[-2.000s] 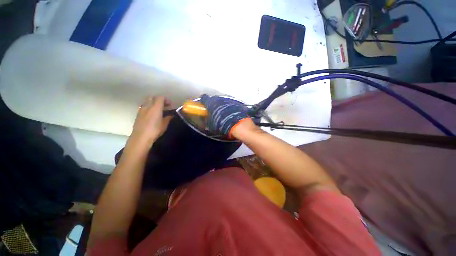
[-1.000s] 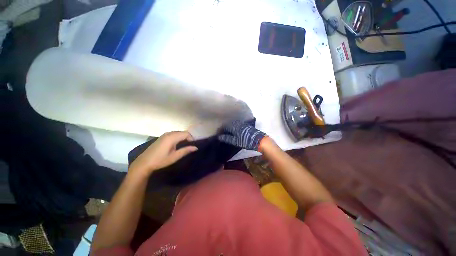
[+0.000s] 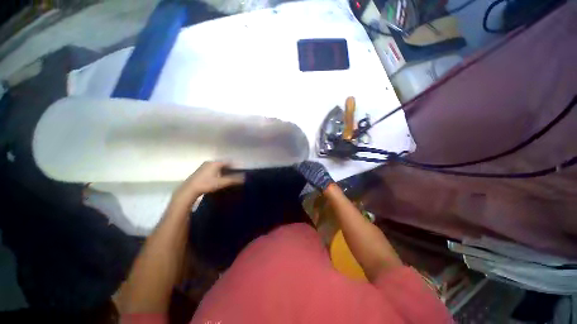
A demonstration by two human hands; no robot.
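Note:
A dark garment (image 3: 253,202) hangs at the near edge of the long off-white pressing board (image 3: 171,136). My bare left hand (image 3: 212,178) grips its top edge near the middle of the board's near side. My right hand (image 3: 314,175), in a dark grey-blue knit glove with an orange cuff, is at the garment's right corner beside the board's scorched narrow end; its fingers are partly hidden and it seems to pinch the cloth. The steam iron (image 3: 335,133) with its orange-tan handle rests untouched on the white table, right of the board.
The white table (image 3: 253,69) lies behind the board, with a flat dark tablet-like rectangle (image 3: 323,54) on it. A blue bar (image 3: 150,54) is at back left. Dark hoses (image 3: 455,169) run right from the iron over a dusty-pink curtain (image 3: 493,107). A yellow-orange round thing (image 3: 347,256) is below the table.
The iron was in my right hand and now stands on the table. Both hands hold the garment's top edge, now straighter and along the board's near side. The view has shifted.

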